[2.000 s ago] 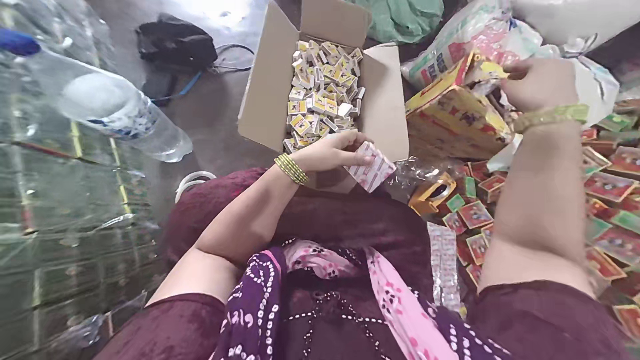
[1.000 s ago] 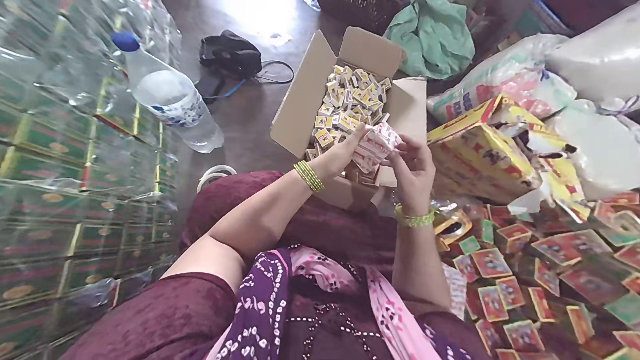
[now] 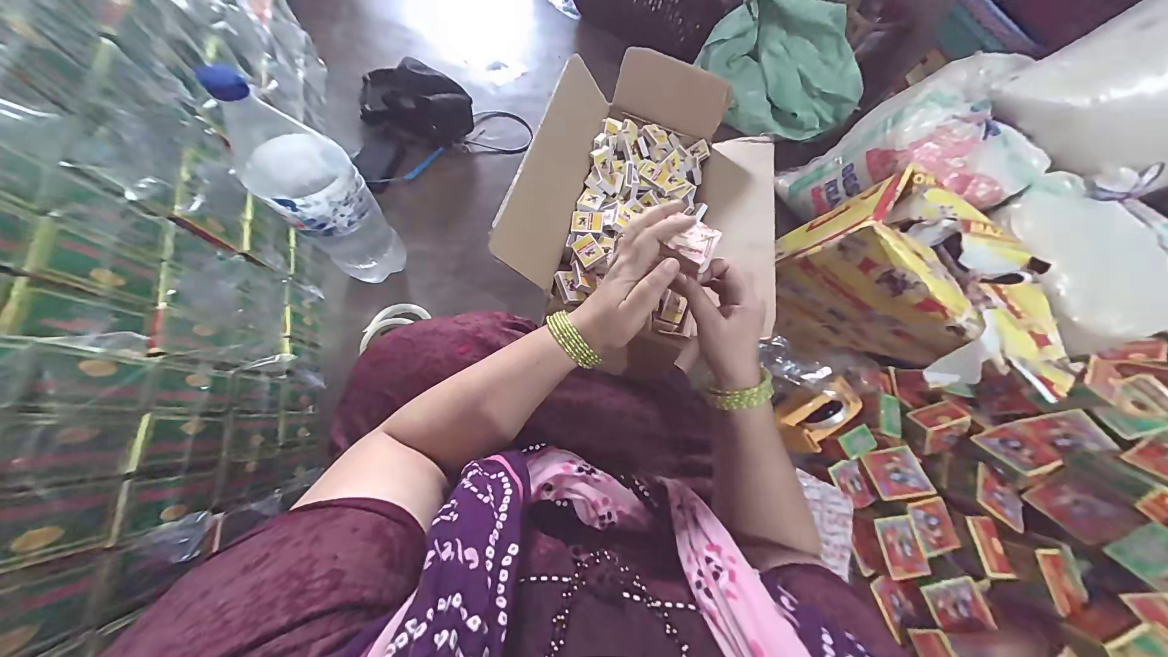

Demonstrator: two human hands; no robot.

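Both hands meet over the near right part of an open cardboard box [image 3: 547, 182], which holds many small yellow and white matchbox-like boxes [image 3: 648, 164]. My left hand [image 3: 630, 278] lies against the left side of a small white packet with red print [image 3: 695, 245], its fingers spread along it. From below and the right, the fingertips of my right hand [image 3: 725, 315] touch the packet's lower edge. Part of the packet is hidden by the fingers. Yellow-green bangles circle both wrists.
Left are wrapped green cartons [image 3: 73, 438], a plastic bottle with a blue cap [image 3: 351, 214] and a black bag [image 3: 418, 102]. Right are a torn yellow carton [image 3: 876, 283], plastic sacks [image 3: 1077, 255], a tape dispenser [image 3: 817, 415] and many scattered red and green boxes [image 3: 899, 474]. A green cloth [image 3: 785, 68] lies behind.
Two seconds ago my right hand was at the torn yellow carton; it has come left to the packet. My left hand's fingers are now spread along the packet.
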